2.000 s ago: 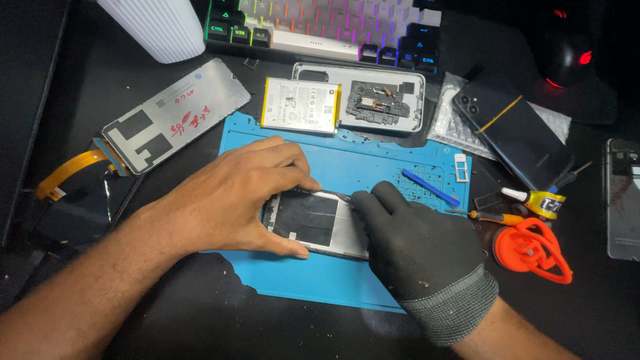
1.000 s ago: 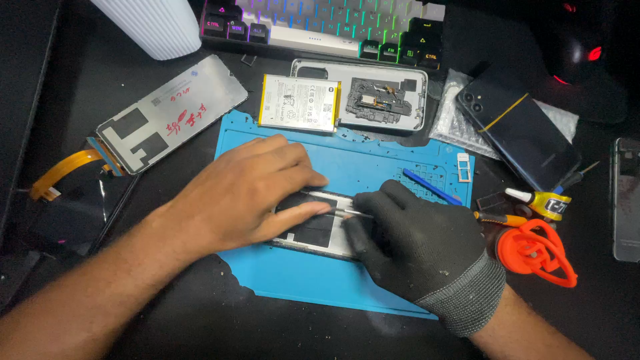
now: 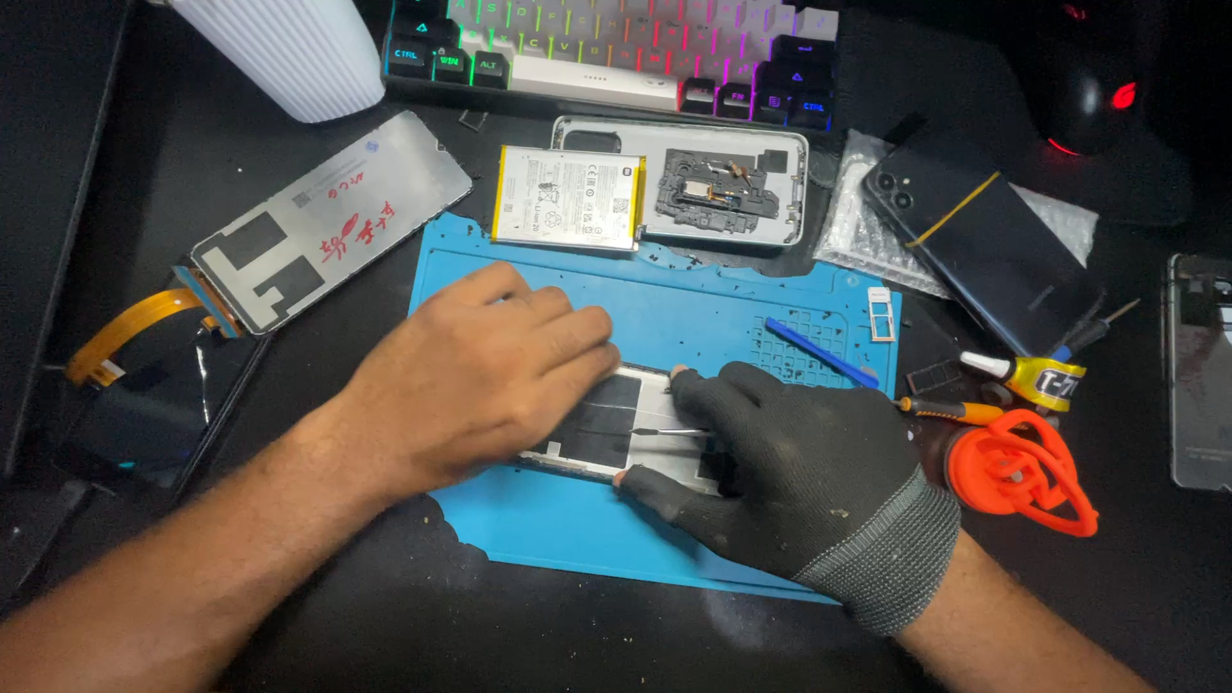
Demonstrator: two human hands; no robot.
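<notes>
A phone frame [image 3: 664, 409] with a dark panel in its pale metal tray lies on the blue repair mat [image 3: 539, 539]. My left hand [image 3: 481, 375], bare, rests over its left end with the fingers curled; what those fingertips hold is hidden. My right hand [image 3: 799, 472], in a black glove with bare fingertips, grips the right end by its upper and lower edges. Between the hands, a thin metal tool tip [image 3: 664, 432] lies over the frame, its other end running under the glove. Behind, a phone battery [image 3: 568, 197] rests partly on a grey phone back cover [image 3: 789, 202].
Right of the hands lie a blue plastic pry tool [image 3: 818, 351], a SIM tray [image 3: 881, 315], an orange-handled screwdriver [image 3: 953, 411], a glue tube [image 3: 1044, 382] and an orange suction cup [image 3: 991, 476]. A display panel [image 3: 385, 207] with ribbon cable is at left, a dark phone [image 3: 991, 250] at right.
My left fingers have shifted from the frame's upper edge and middle to its left end. My right thumb has come down to the lower edge, and more of the frame's middle shows.
</notes>
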